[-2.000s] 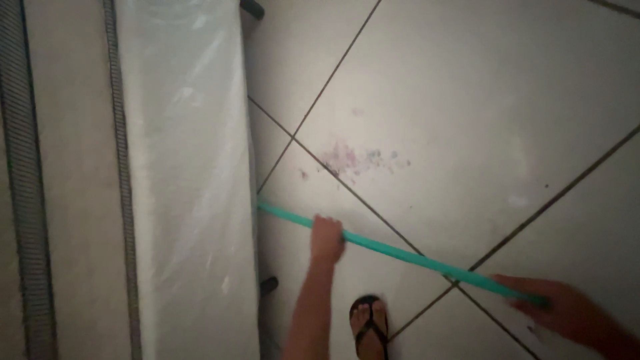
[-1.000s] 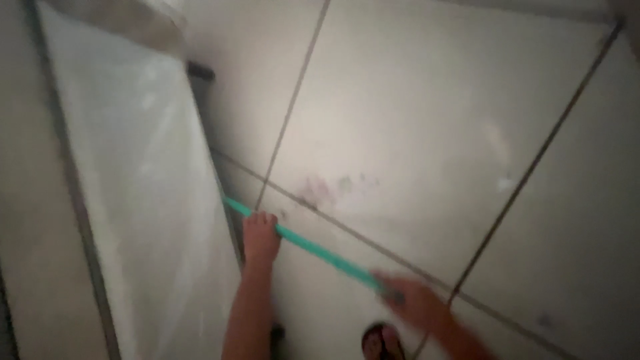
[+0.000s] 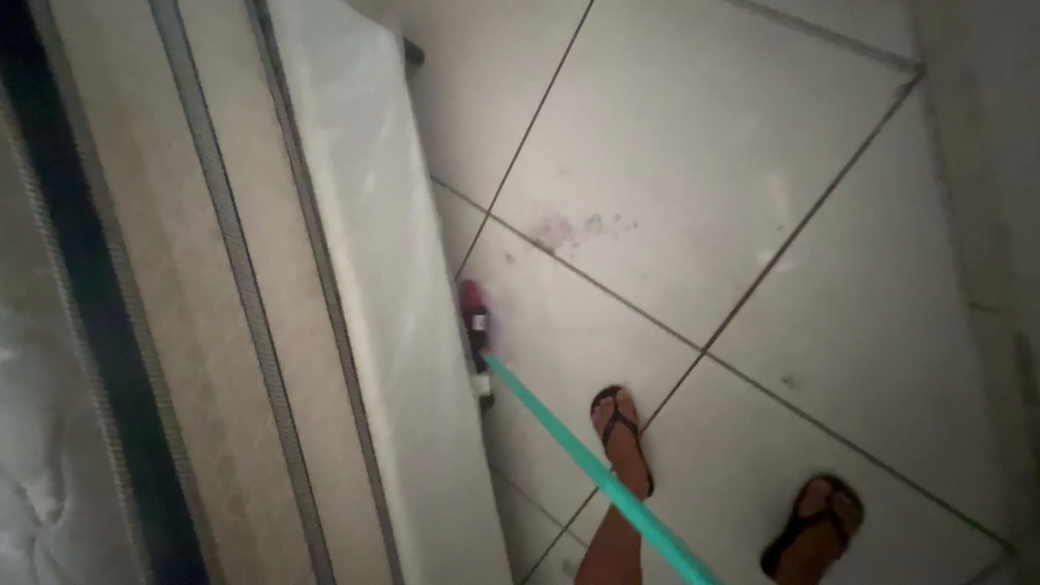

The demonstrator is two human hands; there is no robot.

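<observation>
Neither my left hand nor my right hand is in view. A green pole (image 3: 597,467) slants from the lower edge up to a red, black and white head (image 3: 478,323), which looks like a broom or brush head. The head lies on the tiled floor against the lower edge of the pale bed or mattress side (image 3: 382,268), which may hide part of it. Faint pinkish and dark specks (image 3: 561,230) mark the floor above and to the right of the head.
A mattress with dark bands (image 3: 236,268) fills the left side. A dark leg or foot piece (image 3: 414,53) juts from its far end. Two feet in black flip-flops (image 3: 621,422) stand on the tiles at the lower middle and right. A wall edge (image 3: 946,187) runs along the right.
Both hands were on the green pole and have left the view. The pole has been drawn out from beside the bed, and its red and black head now shows.
</observation>
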